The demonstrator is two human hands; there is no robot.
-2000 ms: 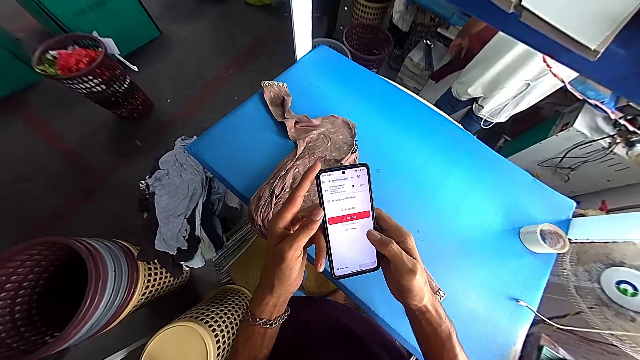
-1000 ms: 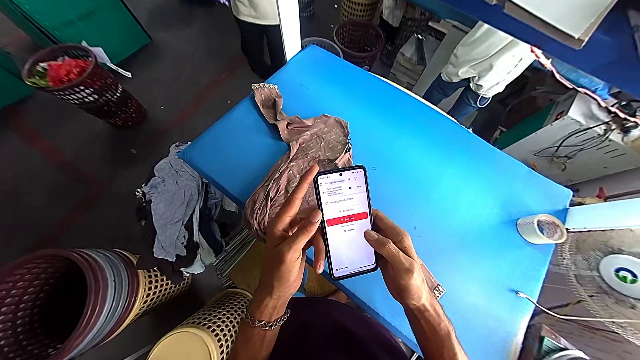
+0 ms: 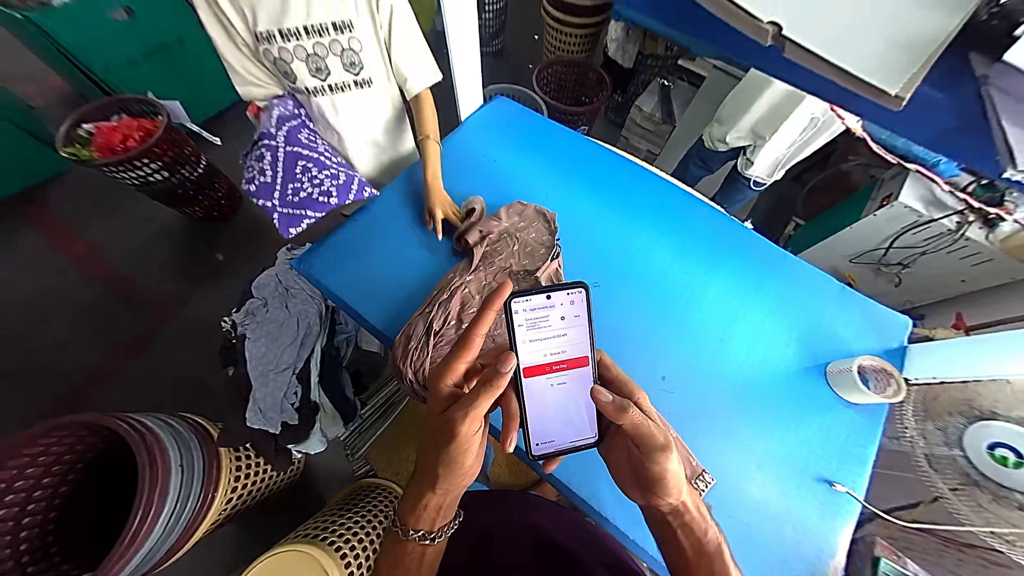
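Note:
A black-edged smartphone (image 3: 554,416) with a lit screen bearing writing and a red bar is held upright above the blue table (image 3: 704,296). My right hand (image 3: 644,440) grips its right edge, the thumb resting over that side. Along the left edge is my left hand (image 3: 468,384), fingers and thumb touching or close to the phone, its index finger pointing up; a chain bracelet is on that wrist. Crumpled brown patterned cloth (image 3: 448,316) lies beneath and beyond my hands. A co-worker's hand (image 3: 440,208) touches the far end of this cloth.
A tape roll (image 3: 866,380) and a white cable (image 3: 904,524) are at the table's right. Grey cloths (image 3: 280,344) are heaped off its left edge. Stacked plastic baskets (image 3: 152,488) stand lower left; a basket with red material (image 3: 152,192) is farther back. Another person (image 3: 760,120) stands beyond the table.
A co-worker in a cream shirt has come up to the table's far left side and put a hand at the brown cloth's end. My hands keep the phone in much the same place.

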